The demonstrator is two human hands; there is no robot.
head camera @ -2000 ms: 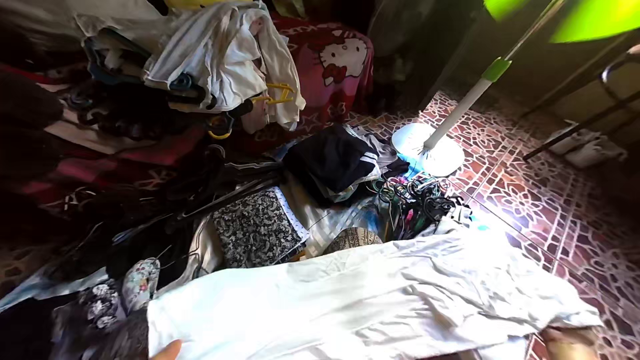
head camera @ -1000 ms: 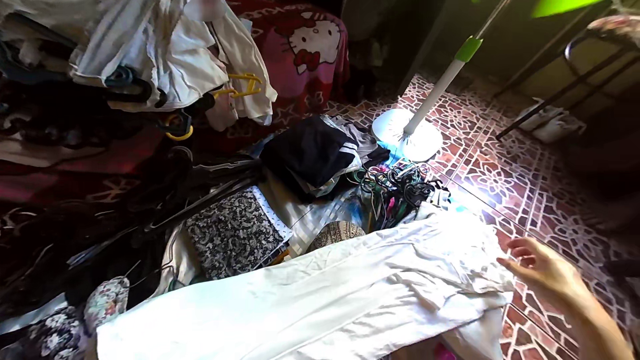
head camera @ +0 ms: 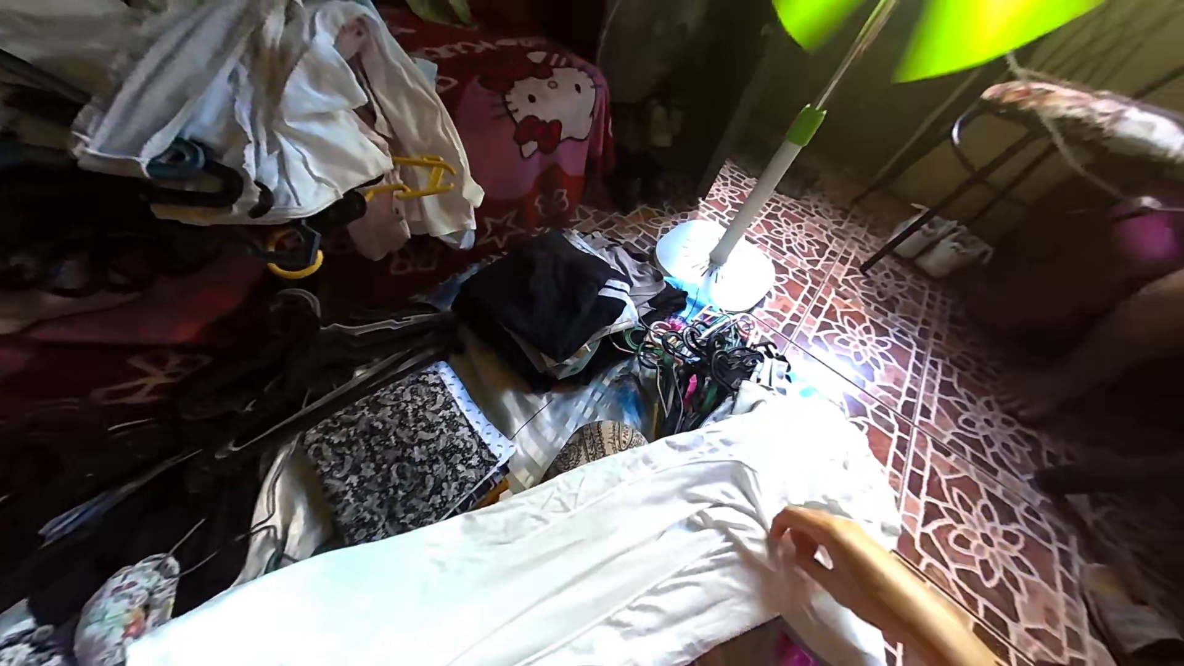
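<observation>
A long white garment [head camera: 518, 564] lies stretched across the lower part of the view, its creased end at the right. My right hand [head camera: 819, 546] rests on that creased part with bent fingers; a fold appears pinched between thumb and fingers, though blur hides the exact grip. My left hand is out of the picture. Just beyond the garment are a folded black and grey patterned cloth [head camera: 402, 453], a brown patterned cloth [head camera: 597, 446] and a heap of clothes hangers [head camera: 708, 361]. A pile of folded dark clothes [head camera: 546, 296] sits behind them.
A stand fan's white base [head camera: 684, 250] stands on the patterned tile floor [head camera: 980, 527]. White clothes on hangers [head camera: 268, 111] are at upper left, by a red character-print blanket [head camera: 518, 120]. White shoes [head camera: 939, 242] and a person's leg [head camera: 1101, 342] are at right.
My right hand has moved from beside the garment's right end onto its creased cloth. My left hand, partly visible at the bottom two seconds ago, is out of view.
</observation>
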